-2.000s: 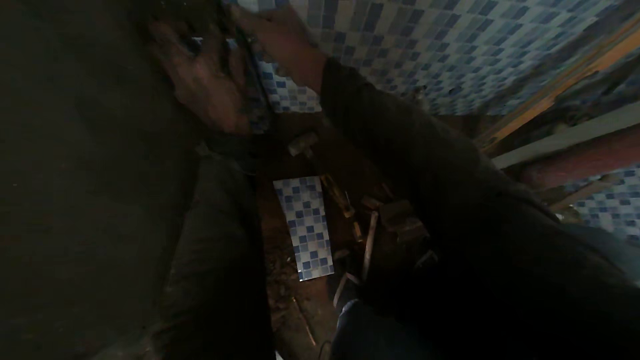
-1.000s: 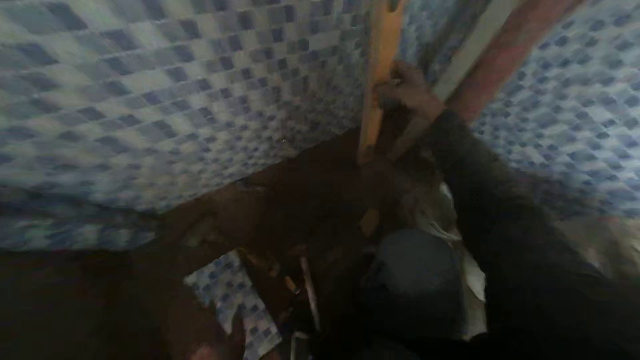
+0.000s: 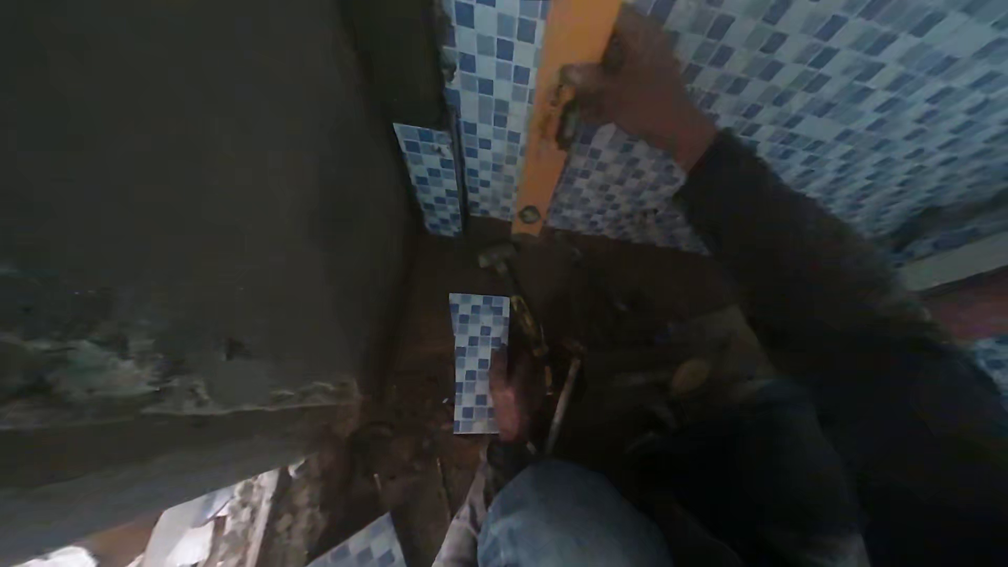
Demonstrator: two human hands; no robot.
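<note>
My right hand [image 3: 642, 90] grips an orange spirit level [image 3: 551, 118], which stands upright near the blue and white mosaic-pattern wall tiles [image 3: 492, 102]. My left hand [image 3: 512, 394] is low, at the right edge of a cut piece of the same tile [image 3: 475, 354] lying on the dark floor; whether its fingers grip the piece is unclear. A hammer [image 3: 498, 256] lies just above that piece, its handle toward me. Beside it are a yellow-handled tool [image 3: 528, 321] and a long thin tool [image 3: 563, 403]. A narrow tile strip [image 3: 431, 177] stands left of the level, at the wall corner.
A bare grey cement wall [image 3: 197, 197] rises at the left, with a rough lower edge. Another tile piece [image 3: 366, 547] lies at the bottom. My knee in blue jeans [image 3: 567, 520] is near the tools. A pale bar [image 3: 961, 260] and a reddish one are at the right.
The level, leaning in the corner by the pale bar with my right hand on it one second ago, is now held at the wall left of there. The view has swung considerably.
</note>
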